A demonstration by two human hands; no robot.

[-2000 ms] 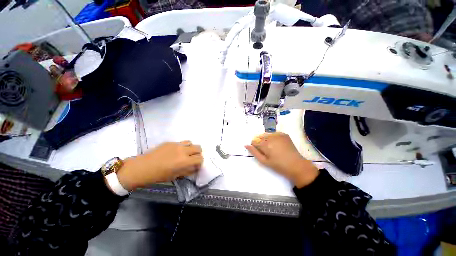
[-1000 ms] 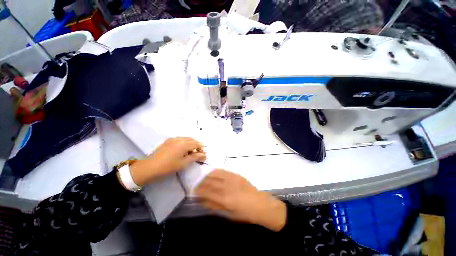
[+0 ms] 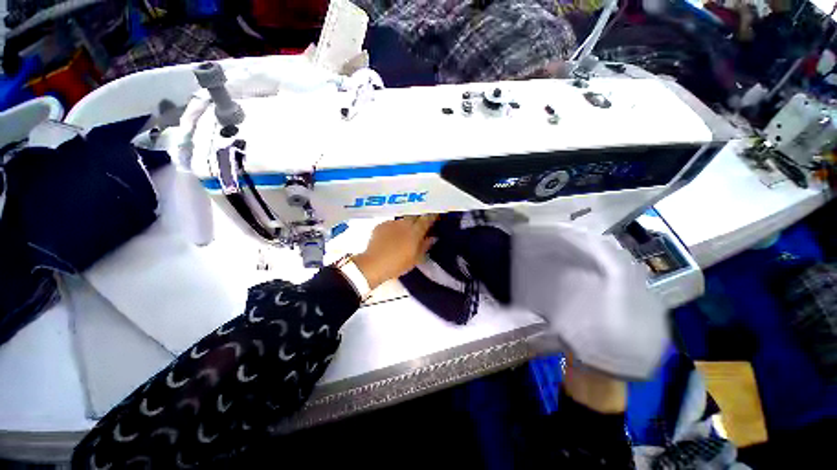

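Note:
My left hand (image 3: 400, 246) reaches under the arm of the white sewing machine (image 3: 385, 138), its fingertips at a navy piece (image 3: 445, 292) on the table; whether they grip it cannot be told. My right hand (image 3: 595, 384) is mostly hidden behind a light grey piece (image 3: 592, 298), which is blurred and raised at the table's front right edge; the hand appears to hold it. More navy fabric (image 3: 486, 252) lies between the two, touching or overlapping the grey piece. The presser foot area (image 3: 312, 250) is left of my left hand.
A navy bundle (image 3: 78, 197) lies at the far left, with flat light grey pieces (image 3: 115, 340) in front of it. A measuring tape (image 3: 418, 372) runs along the front edge. White bins (image 3: 110, 92) stand behind. Another machine (image 3: 800, 128) is at the back right.
The view has turned right. My left hand has moved from the table's front left to under the machine arm. My right hand has moved far right, and a grey piece is now raised there.

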